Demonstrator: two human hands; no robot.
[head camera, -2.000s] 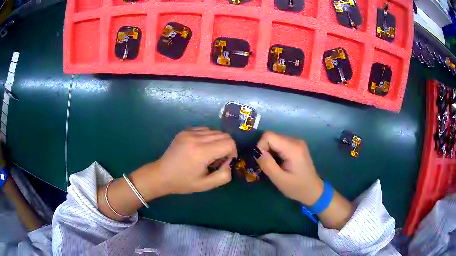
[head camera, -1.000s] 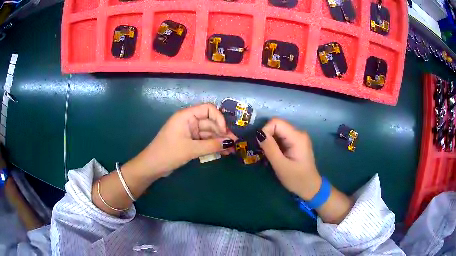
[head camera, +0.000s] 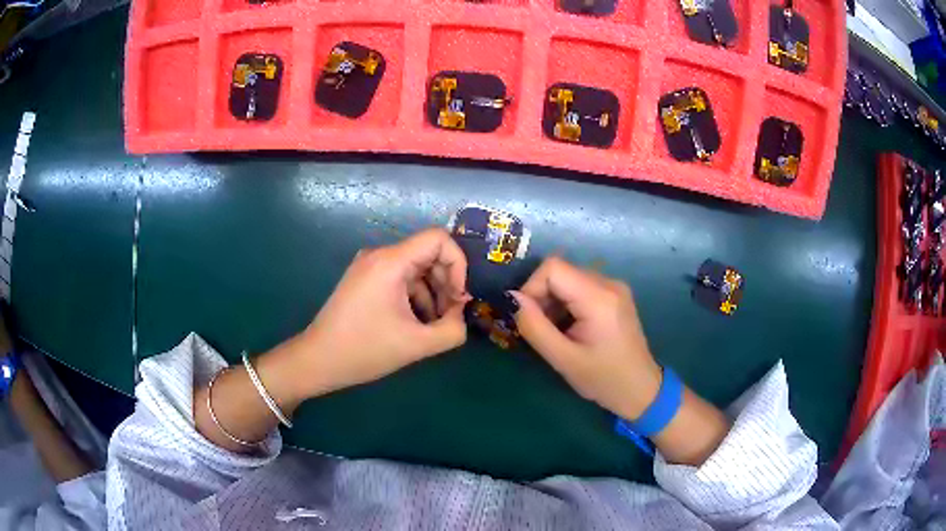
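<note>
A black display module with orange-gold flex (head camera: 496, 323) is between my two hands, partly hidden by the fingers. My right hand (head camera: 589, 330) pinches its right side with thumb and fingertips. My left hand (head camera: 402, 307) is at its left edge, thumb and fingertip closed together; whether they grip the module or something small is hidden. Just beyond the hands, another display module (head camera: 485, 234) with a pale rim lies on the mat, flex side up. A smaller-looking dark module with gold flex (head camera: 719, 287) lies to the right.
A large red foam tray (head camera: 415, 148) with display modules in its pockets stands beyond the hands. A second red tray (head camera: 880, 358) with dark and silver parts is at right. A white label strip (head camera: 18, 171) runs along the left. Other people's sleeves (head camera: 900, 430) show at both sides.
The cream-white piece seen under my left hand a second ago is out of sight. My left fingers have closed at the module's edge. The held module has moved slightly left.
</note>
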